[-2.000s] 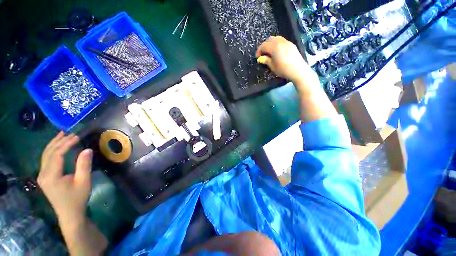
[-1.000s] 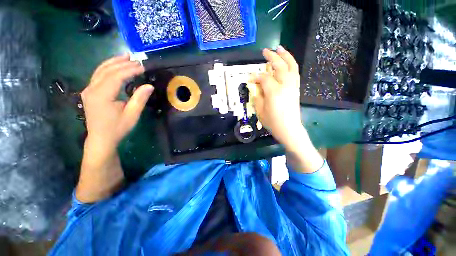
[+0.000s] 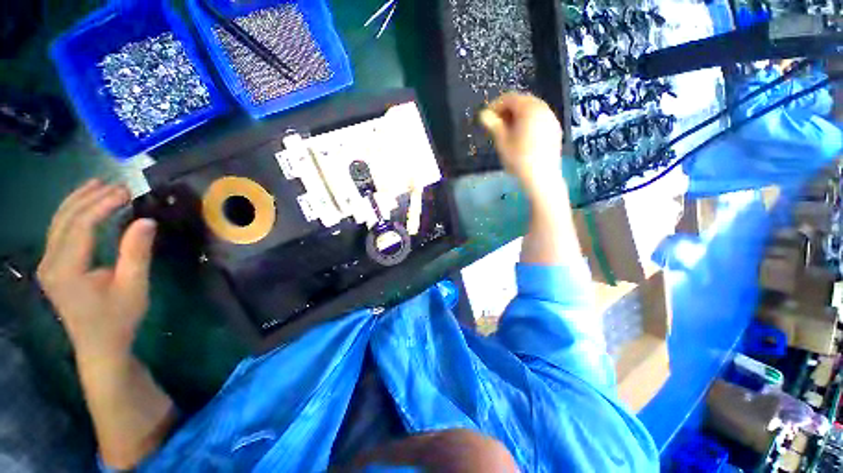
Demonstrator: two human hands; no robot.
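Note:
The cream-white assembly jig (image 3: 407, 143) sits on the black jig base (image 3: 296, 286). A black sub-assembly (image 3: 388, 243) lies on the jig, its ring end at the lower edge and a short arm reaching up to a small dark end. The tan ring nest (image 3: 238, 211) is on the base left of the jig. My right hand (image 3: 529, 139) is over the near end of the black parts tray (image 3: 471, 152), fingertips pinched together; whether they hold a tiny piece cannot be told. My left hand (image 3: 102, 268) is left of the base, fingers apart and empty.
Two blue parts bins (image 3: 139, 148) stand behind the base; dark tweezers (image 3: 245, 42) rest in the right one. Rows of black pieces (image 3: 615, 102) are at the far right. An open carton (image 3: 638, 342) is lower right. A blue-clad person's sleeve (image 3: 767, 139) shows at the right.
My right hand has moved from the jig back to the black parts tray. My left hand stays open at the left. The camera view has turned and shifted.

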